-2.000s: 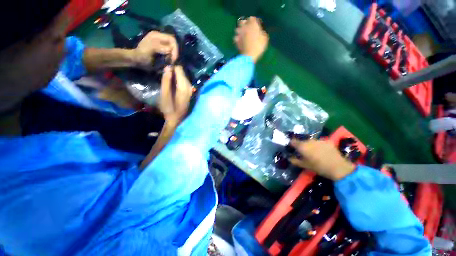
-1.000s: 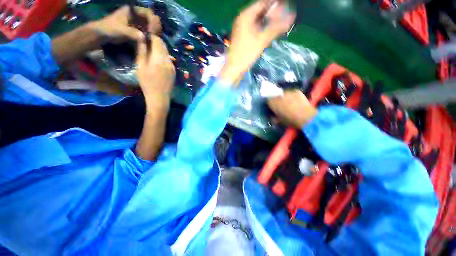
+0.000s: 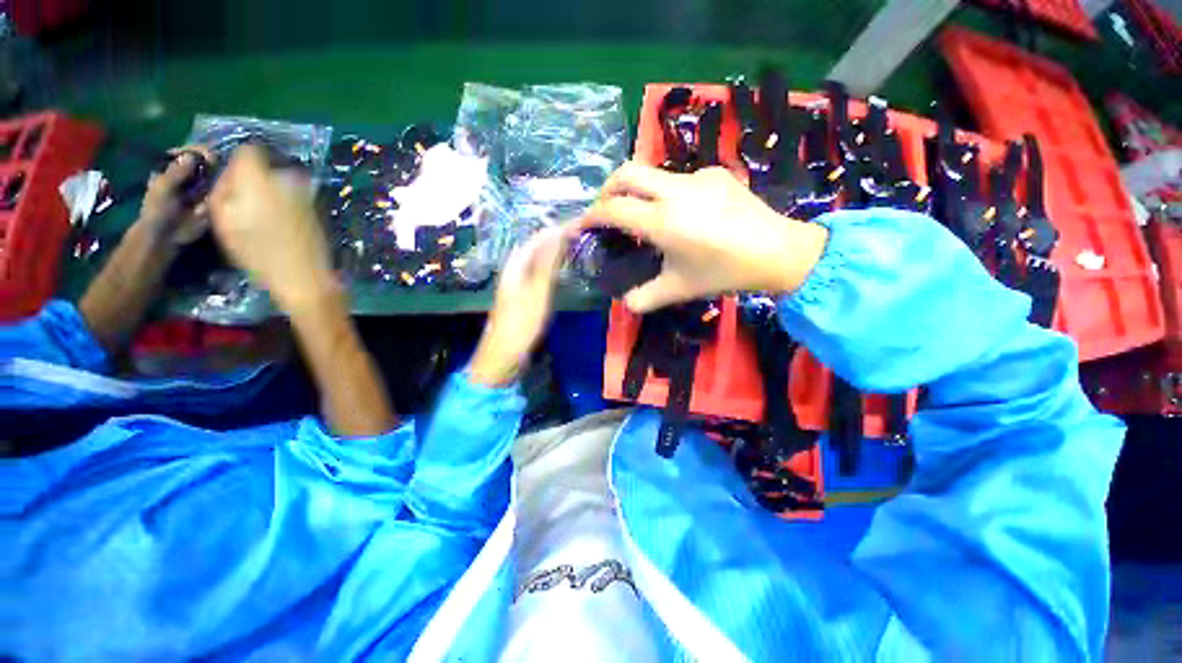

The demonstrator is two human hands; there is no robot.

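My right hand [image 3: 706, 233] holds a dark object, likely a black strap or watch part [image 3: 616, 259], between thumb and fingers over the left edge of the orange-red watch tray [image 3: 810, 404]. My left hand [image 3: 529, 292] is blurred and meets the same dark object from the left; its fingertips are partly hidden. Black watches with straps lie in rows in the tray. A crumpled clear plastic bag [image 3: 544, 130] lies just behind my hands. Loose round watch heads [image 3: 370, 240] with orange tabs lie left of it, around a white sheet [image 3: 441, 194].
A neighbour at left works with both hands [image 3: 270, 233] over another clear plastic bag [image 3: 305, 140]. An orange-red tray [image 3: 46, 214] stands at far left. Another large orange-red tray [image 3: 1102, 259] and a grey bar [image 3: 894, 45] are at right. The green bench [image 3: 350, 84] runs behind.
The view has turned and levelled. My left hand has come down from above the bench to meet my right hand. My right hand has moved from the plastic bag to the tray's left edge.
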